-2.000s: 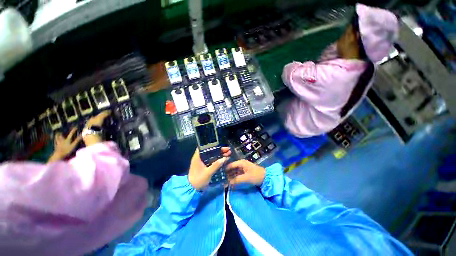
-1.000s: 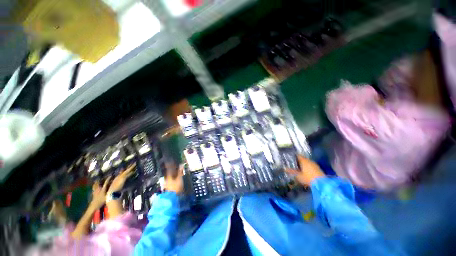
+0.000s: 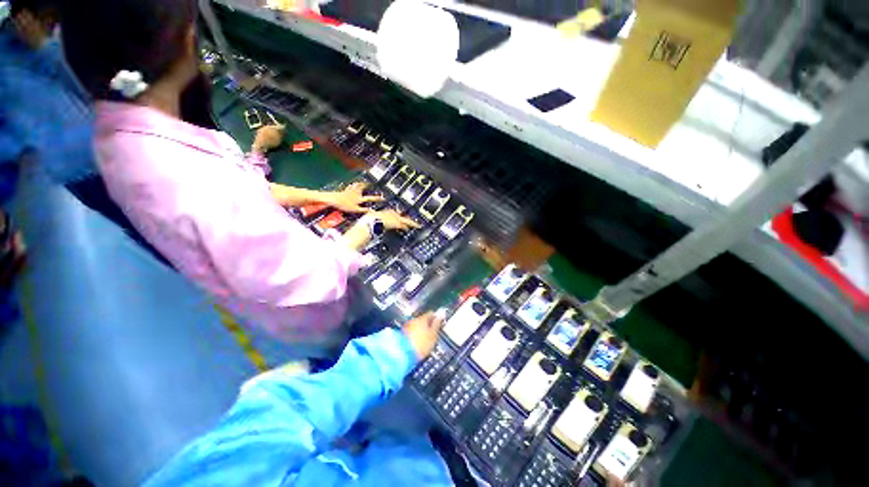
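Observation:
A clear phone tray [image 3: 678, 404] lies tilted across the lower right, filled with two rows of keypad phones. The near row has white screen faces [image 3: 495, 346]; some phones in the far row show lit blue screens [image 3: 604, 356]. My left hand [image 3: 422, 335] grips the tray's left edge, its fingers partly hidden. My right hand is not clearly seen; only a small skin-toned bit shows at the bottom edge by the tray.
A person in a pink smock [image 3: 214, 214] works at the left over another tray of gold-framed phones [image 3: 435, 203]. Dark stacked trays [image 3: 476, 176] stand behind. A metal post [image 3: 724, 224] and a white shelf [image 3: 534, 124] with a yellow box [image 3: 667, 67] are above.
The single phone held two seconds ago is out of my hands, and my left hand is at the tray's edge. The view has swung left, bringing in the neighbour and shelf.

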